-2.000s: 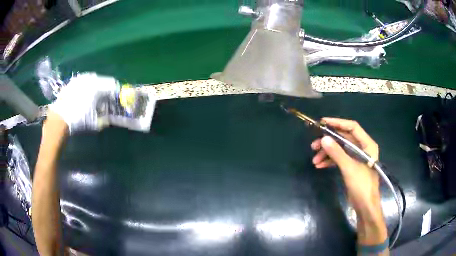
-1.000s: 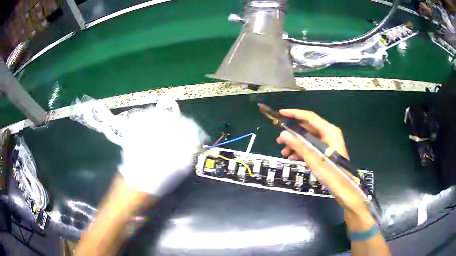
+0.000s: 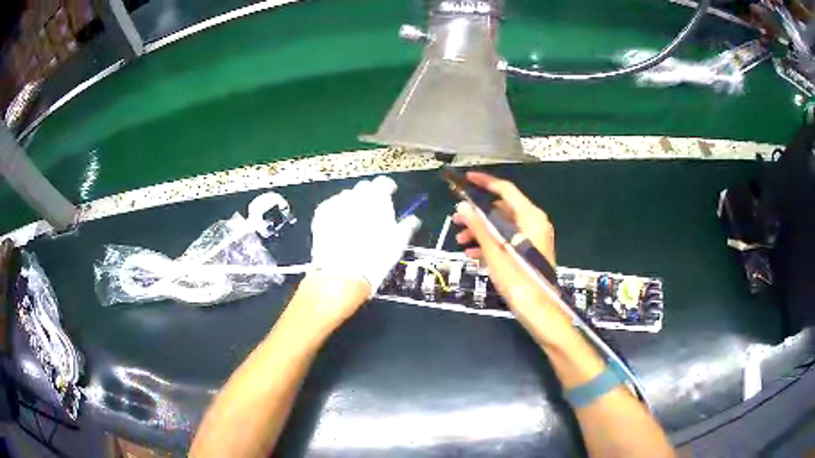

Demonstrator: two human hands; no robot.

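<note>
An open power strip assembly (image 3: 478, 291) lies across the dark green mat, with metal, white and yellow parts inside. My gloved left hand (image 3: 356, 234) is over its left end, fingers closed on a blue lead wire (image 3: 415, 206). My bare right hand (image 3: 509, 228) holds the soldering iron (image 3: 527, 252) above the strip's middle, its tip close under the hood. A white power cord (image 3: 286, 268) runs left from under my glove to a coil in a clear plastic bag (image 3: 192, 270). The white plug (image 3: 268, 215) lies beside the bag.
A grey fume extraction hood (image 3: 457, 98) hangs above the work. A speckled rail (image 3: 295, 172) separates the mat from the green conveyor belt (image 3: 259, 89). Another bagged cord (image 3: 688, 70) is on the belt. More bagged cord (image 3: 46, 326) is at far left, dark items (image 3: 746, 233) at right.
My left hand has moved right and up from the bagged cord to the wires. My right hand and iron have moved left. The strip has shifted slightly. The bagged cord on the belt has moved right.
</note>
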